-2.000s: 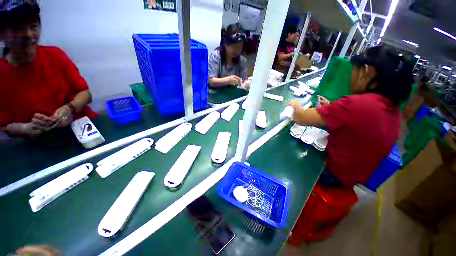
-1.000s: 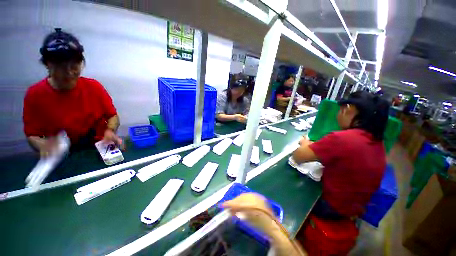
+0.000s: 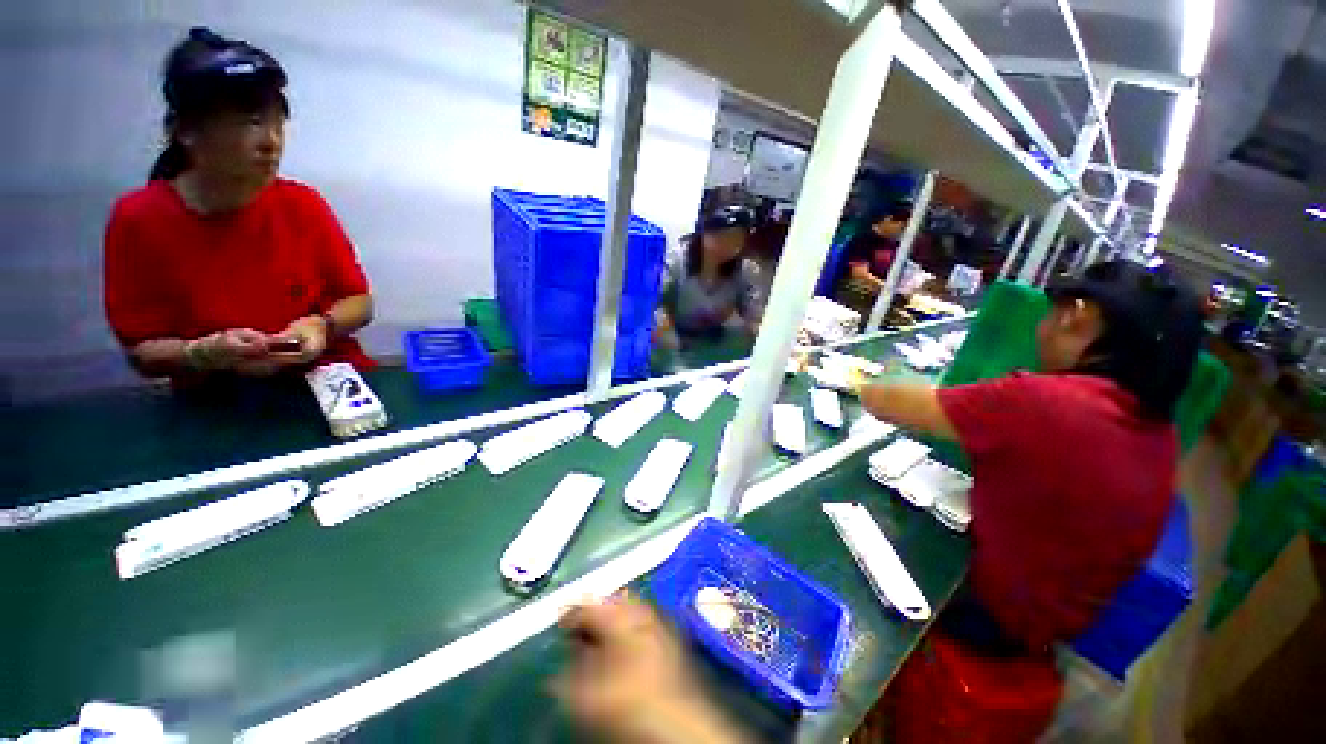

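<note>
My right hand (image 3: 625, 666) is blurred at the bottom centre, over the near bench and left of the blue basket. No pack shows in it and its fingers look loosely apart. My left hand is not in view. A long white hang-tab pack (image 3: 877, 560) lies on the green side bench, right of the basket. The perforated blue basket (image 3: 812, 680) holds a white round item (image 3: 716, 606) and thin pale strands (image 3: 758, 634). Part of a printed pack (image 3: 119, 724) shows at the lower left edge, cut off by the frame.
White packs (image 3: 553, 531) lie along the green conveyor belt (image 3: 393, 596). A white rail (image 3: 480, 640) and an upright (image 3: 800, 276) stand close by. A person in red sits on the right; another faces me across the belt, beside stacked blue crates (image 3: 575, 291).
The white pack that my right hand held over the basket now lies on the bench to its right. My right hand has drawn back left of the basket, uncovering it. The view has shifted.
</note>
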